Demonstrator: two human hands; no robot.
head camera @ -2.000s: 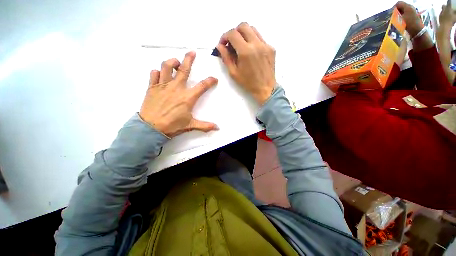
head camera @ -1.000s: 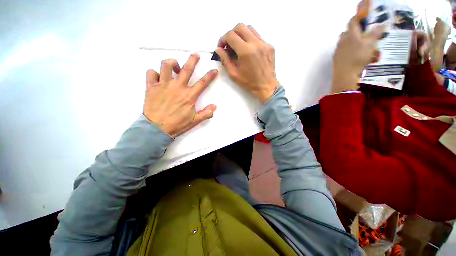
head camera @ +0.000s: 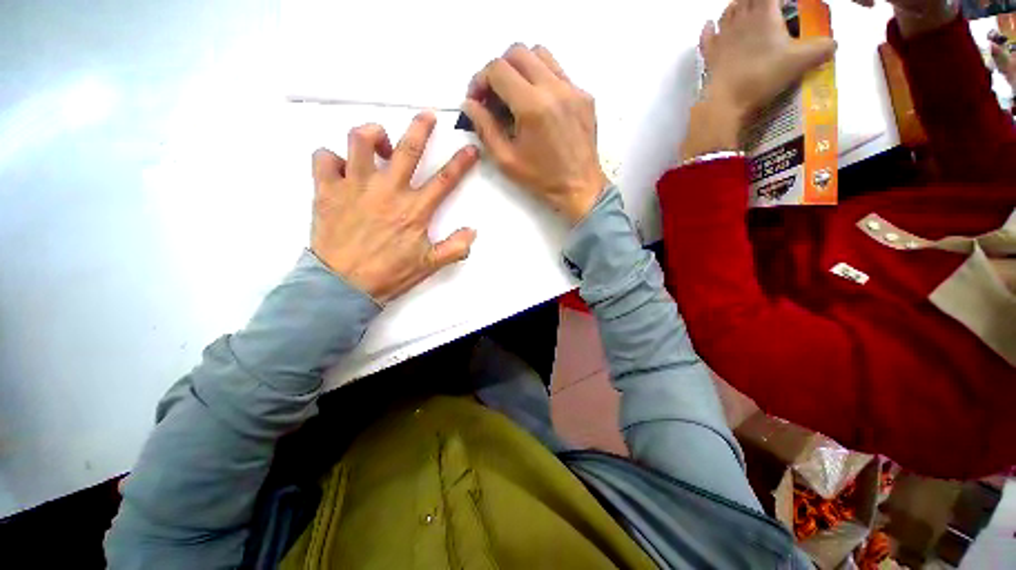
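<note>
My left hand [head camera: 384, 212] lies spread, palm down, on a flat white paper sheet [head camera: 457, 292] and holds nothing. My right hand [head camera: 537, 128], to its right, has its fingers curled around a small dark wedge-shaped piece [head camera: 465, 120], which shows under the fingertips and touches the white surface. Most of the piece is hidden by my fingers. A thin dark line [head camera: 357, 102] runs left from the dark piece, above my left fingertips. I cannot tell whether it is a strip or an edge.
A long white tabletop [head camera: 123, 223] extends left. At right a person in a red sleeve [head camera: 713, 245] handles a printed black and orange carton [head camera: 822, 139] at the table edge. On the floor at lower right, a brown box [head camera: 785, 495] holds orange cords [head camera: 822, 510] and clear plastic.
My right hand and the dark piece have shifted slightly left. My left thumb has drawn in since the oldest frame. The neighbor's carton has been turned and now stands at the table edge.
</note>
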